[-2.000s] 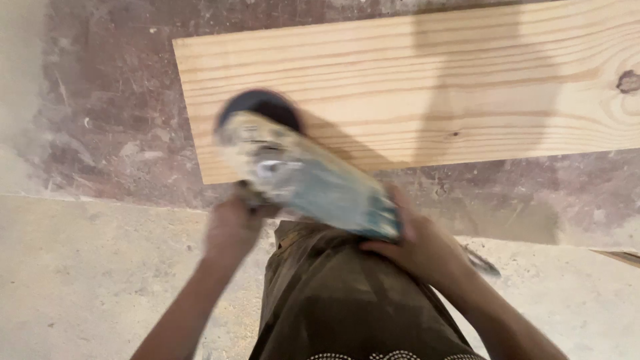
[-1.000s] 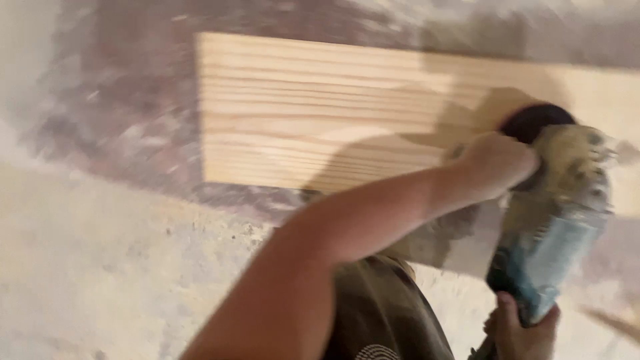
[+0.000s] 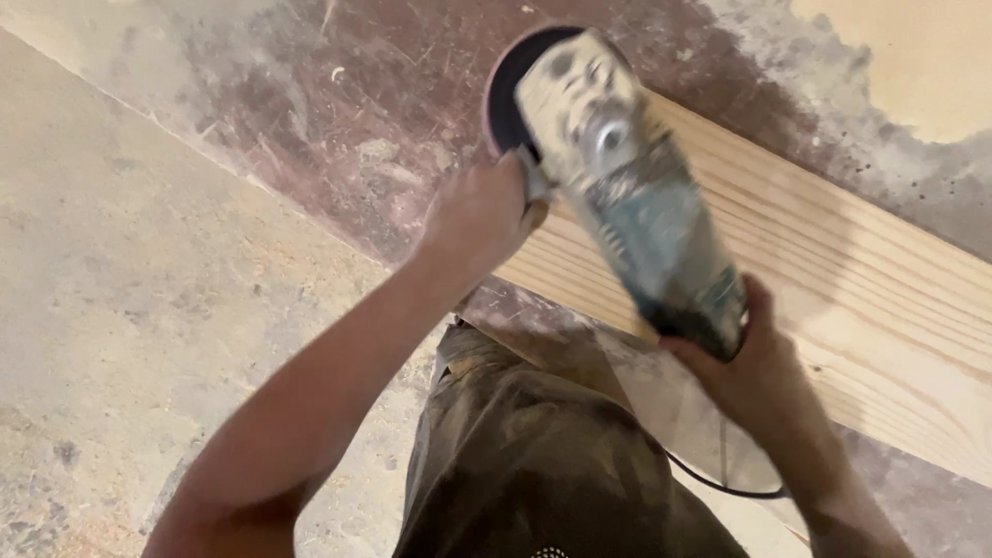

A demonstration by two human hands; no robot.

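Note:
A dusty teal angle grinder (image 3: 659, 225) with a round dark disc (image 3: 511, 97) at its head lies slantwise over the left end of a pale pine board (image 3: 798, 225). My left hand (image 3: 484, 213) grips the tool near its head, beside the disc. Around the rear end of the body is my right hand (image 3: 744, 349). The disc covers the board's far left corner and reaches past its end. Whether it touches the wood cannot be told, and the hands and the tool are somewhat blurred.
The board rests on a worn reddish-brown surface (image 3: 364, 108) with pale dust. Its long edge borders a lighter, stained floor (image 3: 194, 310) at the left. A black cable (image 3: 721, 487) curves beside my dark clothing (image 3: 542, 465). A pale patch (image 3: 907, 62) shows at the top right.
Both hands have brought the grinder from farther right along the board to its left end. One second ago my left arm reached across the board. The view has turned noticeably.

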